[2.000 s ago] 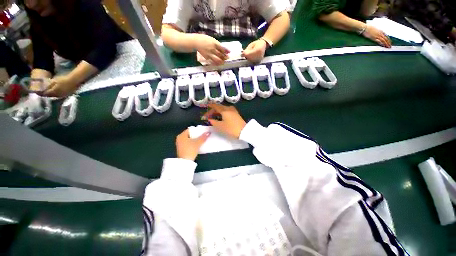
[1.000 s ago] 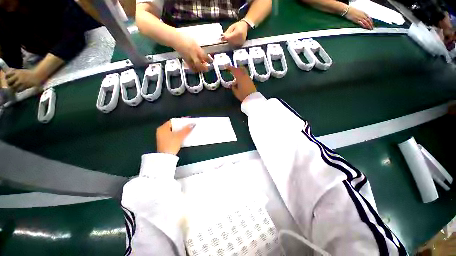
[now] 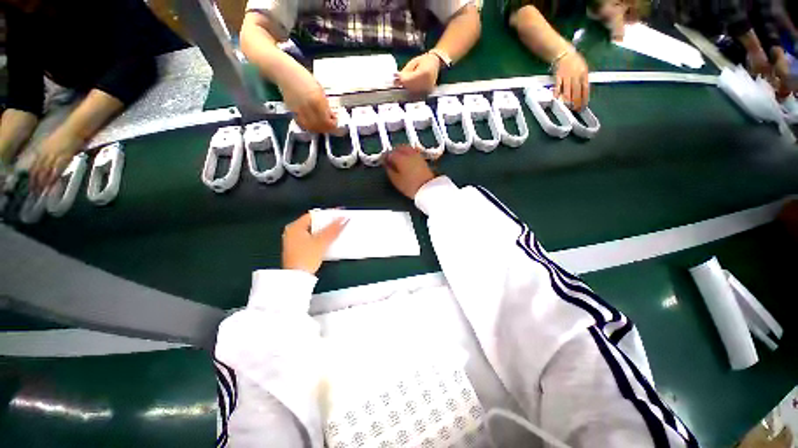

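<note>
My left hand (image 3: 306, 242) holds a white label sheet (image 3: 372, 234) flat, low over the green belt, with the thumb on top. My right hand (image 3: 408, 169) is at the near ends of the white plastic housings (image 3: 423, 129) in the middle of the row, its fingertips against or just beside one. The housings are elongated loops with open centres, lying side by side. Whether a small label is at my right fingertips is too small to tell.
A grey post (image 3: 214, 52) rises left of centre. Across the belt (image 3: 525, 197), co-workers' hands reach to the housings. Printed sheets (image 3: 402, 407) lie on my lap. Curled white sheets (image 3: 724, 313) lie at right.
My right hand has moved forward from beside the sheet to the row of housings. The sheet stays in my left hand. A far-right co-worker's hand now reaches the right-end housings.
</note>
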